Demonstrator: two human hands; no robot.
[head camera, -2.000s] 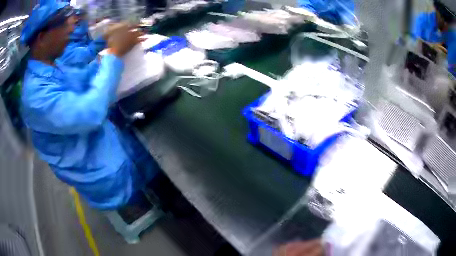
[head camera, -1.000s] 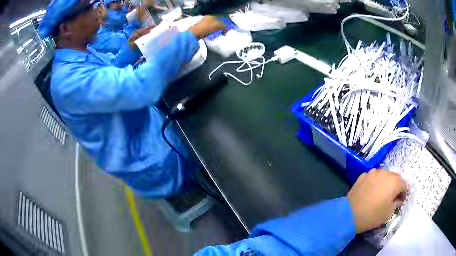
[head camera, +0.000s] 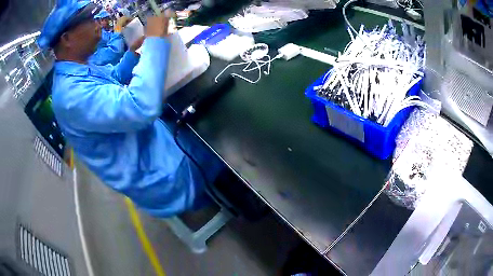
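Note:
No hand of mine is in view; only a small bit of blue cloth shows at the bottom edge. A white plastic housing (head camera: 413, 229) lies at the lower right, cut off by the frame, with its grey inside partly showing. A clear bag of small whitish parts (head camera: 432, 153) lies just behind it. A bright blue bin (head camera: 351, 125) full of white cables (head camera: 373, 81) stands behind and left of the bag.
A person in a blue smock and cap (head camera: 108, 102) sits at the left, handling a white housing (head camera: 181, 67). A white cable with a plug (head camera: 254, 56) and a black screwdriver-like tool (head camera: 208, 99) lie on the dark bench (head camera: 270, 151). Vented white housings stand at the right.
My left hand and sleeve, which were over the bag, have left the view. The white housing shows more at the lower right. The other person's raised arm has drawn back.

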